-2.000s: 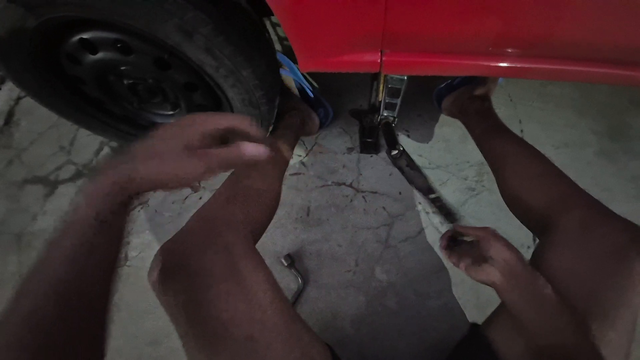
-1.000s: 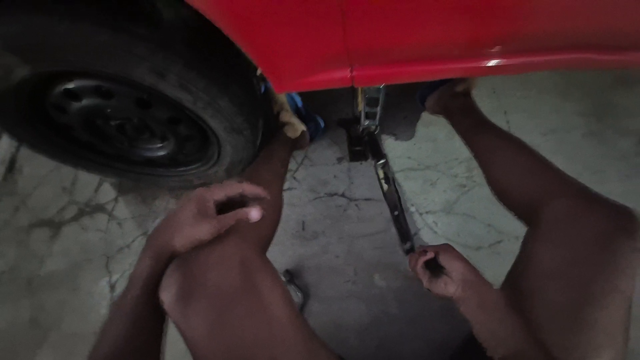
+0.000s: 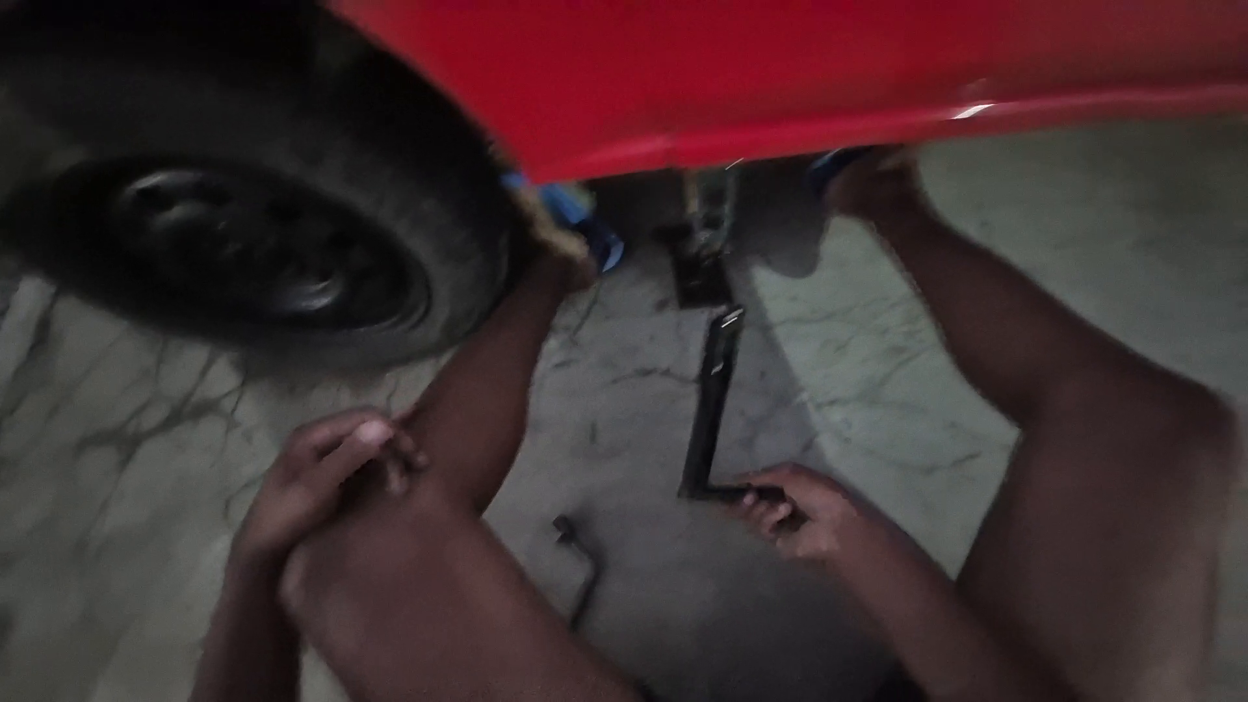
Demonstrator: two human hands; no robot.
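Note:
My right hand [image 3: 795, 512] is closed around the short end of a dark metal jack crank handle [image 3: 710, 409]. The handle's long part points up toward a car jack [image 3: 704, 253], which stands on the floor under the sill of a red car [image 3: 780, 78]. Whether the handle's far end touches the jack is too blurred to tell. My left hand [image 3: 327, 478] rests by my left knee with its fingers loosely curled and apart, holding nothing. On the floor between my legs lies a bent metal lug wrench [image 3: 585, 570], its lower end hidden by my left thigh.
A black wheel with its tire [image 3: 439, 263] stands at the left under the red bodywork. My legs are spread on either side of the jack, with blue sandals on my feet near the sill. The concrete floor [image 3: 1053, 185] is cracked.
The crank handle has turned, and its bend now shows beside my right hand. My left hand has come down to my knee since the earliest frame. The view has shifted somewhat.

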